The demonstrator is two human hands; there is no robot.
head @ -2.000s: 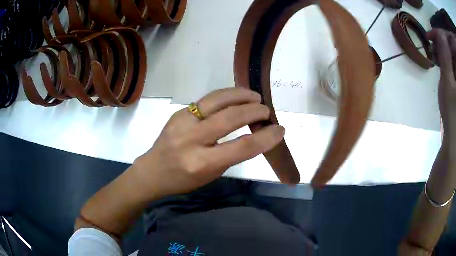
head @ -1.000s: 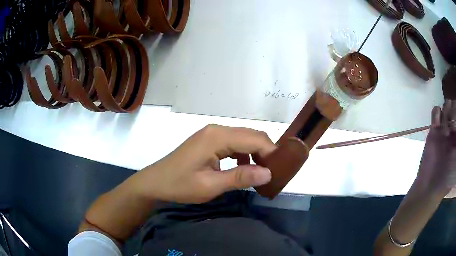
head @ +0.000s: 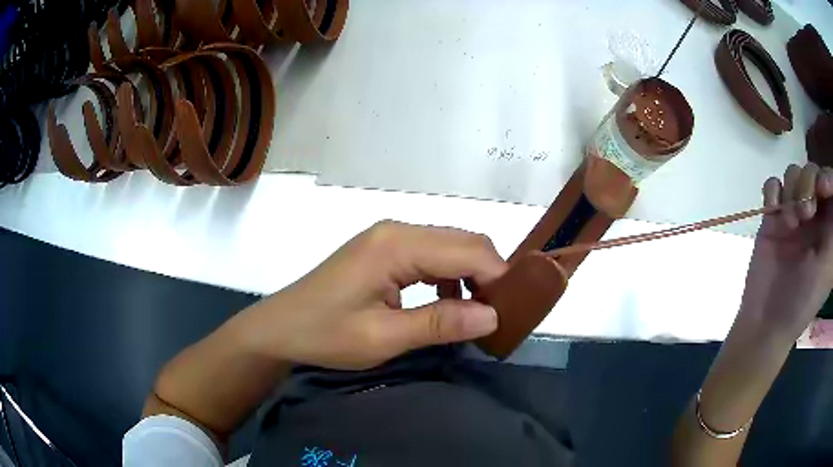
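My left hand [head: 393, 306] holds a brown headband [head: 527, 301] near one end, between thumb and fingers. The black lining shows inside its curve, and its far part lies in front of the jar. My right hand [head: 793, 242], at the right edge, holds a thin brown rod [head: 676, 230]. The rod's tip touches or nearly touches the rim of the headband's rounded end. The glass paint jar [head: 630, 150] stands beyond the headband, with a white label and glossy brown liquid inside.
Brown headbands [head: 258, 119] stand in overlapping rows at left, with dark loops [head: 18, 137] at far left. A dark stick [head: 678, 44] leans in the jar, beside a small clear cup [head: 618, 77]. Coiled brown strips [head: 731, 77] lie at upper right. A pale sheet [head: 411, 119] has pencil marks.
My left hand has turned the headband from an upright loop to end-on. My right hand has come inward, and the rod's tip has moved left to the headband's rim.
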